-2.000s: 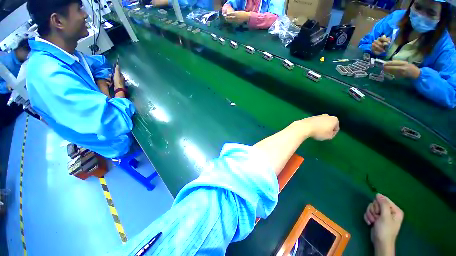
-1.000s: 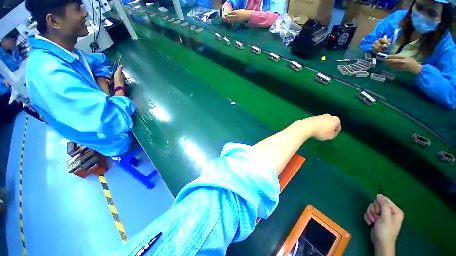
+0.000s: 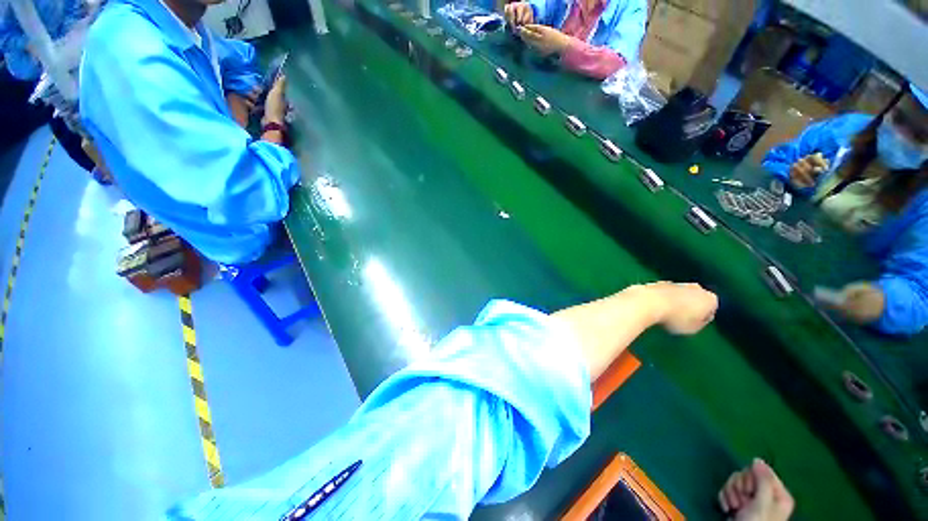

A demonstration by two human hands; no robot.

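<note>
My left hand is closed in a loose fist over the green strip, with nothing visible in it. Its blue sleeve and forearm cross the lower middle and hide part of an orange-brown fixture beneath. My right hand is at the bottom edge, partly cut off, fingers curled, with nothing visible in it. Between the hands, nearer me, a single orange-brown fixture frame with a dark glossy centre lies on the bench, cut off by the bottom edge. Neither hand visibly touches it.
Small metal housings stand in a row along the line. A heap of similar parts lies before the worker opposite, near black boxy items and a clear bag. A blue-coated worker stands at left beside the bench.
The view has tilted and shifted, so my hands and the fixtures appear lower. The row of housings has moved along the line. My hands keep the same closed pose.
</note>
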